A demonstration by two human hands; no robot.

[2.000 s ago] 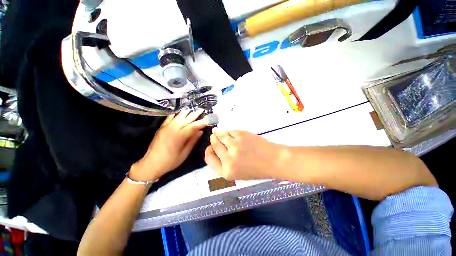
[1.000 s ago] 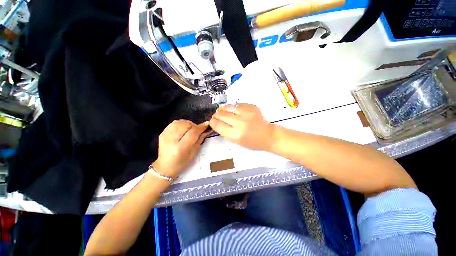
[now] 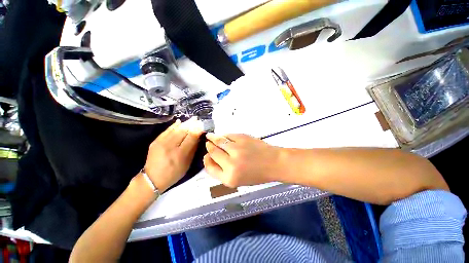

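Note:
Black cloth [image 3: 103, 169] lies left of the needle area and hangs over the table's left edge. The white sewing machine head [image 3: 123, 38] with a blue stripe stands above it. My left hand [image 3: 172, 154] lies on the cloth, its fingertips beside the presser foot [image 3: 199, 110]. My right hand [image 3: 236, 159] has its fingers bent and pinched at the cloth edge just in front of the foot. The pinched edge is mostly hidden under my fingers. The needle tip cannot be made out.
Orange-yellow thread snips [image 3: 289, 92] lie right of the needle. A black band [image 3: 198, 41] and a wooden-handled tool [image 3: 277, 19] rest on the machine head. A parts tray [image 3: 393, 115] sits at the right. A ruled strip [image 3: 267, 202] runs along the front edge, with a blue crate [image 3: 360, 226] below.
Since one second ago, the view has come closer to the machine. My left hand has moved forward from the cloth near the table front to beside the foot. My right hand stays near the foot.

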